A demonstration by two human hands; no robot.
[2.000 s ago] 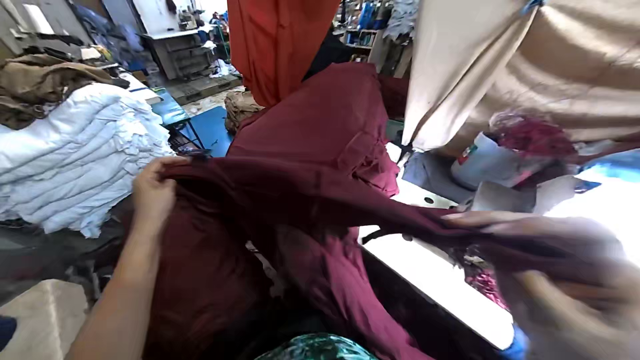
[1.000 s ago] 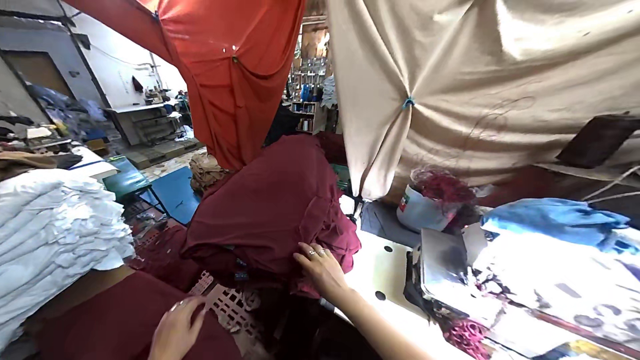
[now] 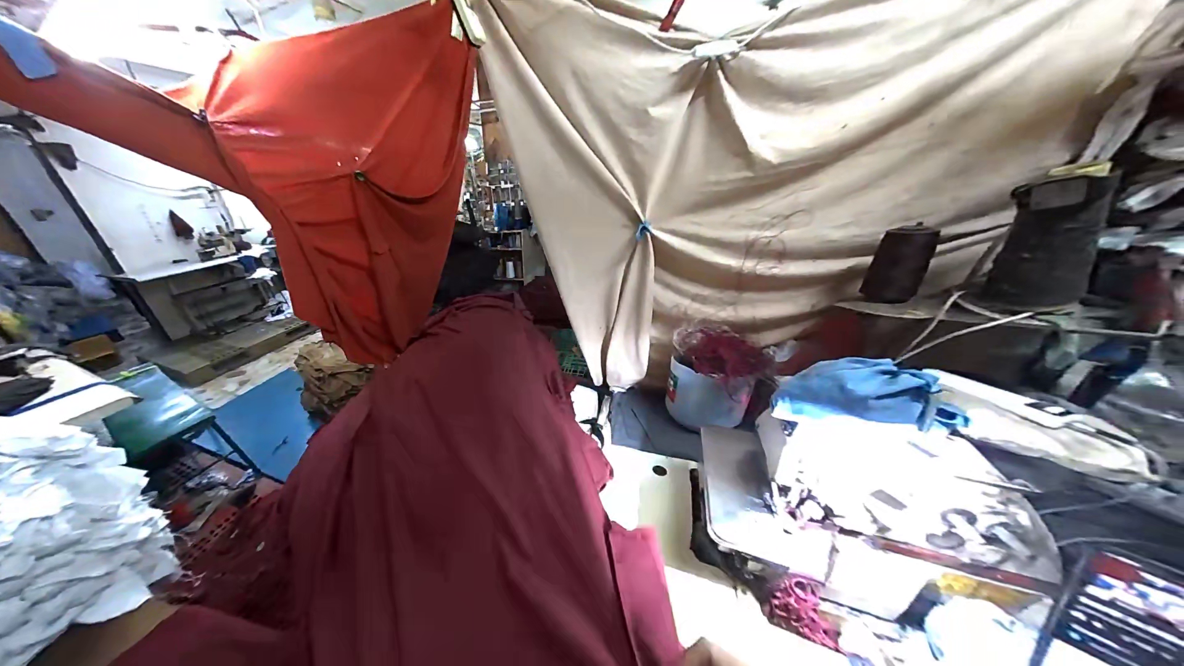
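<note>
A large piece of maroon fabric (image 3: 462,481) drapes down the middle of the view, over a heap at its far end, and runs out at the bottom edge. Only a small part of my right hand (image 3: 710,653) shows at the bottom, against the fabric's lower right corner; its fingers are mostly cut off, so its grip cannot be told. My left hand is out of view. Just right of the fabric lies a white tabletop (image 3: 652,495) with a dark round hole.
White cloth pieces (image 3: 74,536) are stacked at left. A bucket of maroon threads (image 3: 708,393), a sewing machine (image 3: 860,499) and blue cloth (image 3: 860,390) stand at right. Orange cloth (image 3: 342,176) and a beige curtain (image 3: 786,185) hang ahead. A thread cone (image 3: 899,264) stands on a shelf.
Both hands were over the maroon fabric a second ago; now the left is gone from view and the right shows only at the bottom edge. The fabric now spreads towards me. The view has swung right.
</note>
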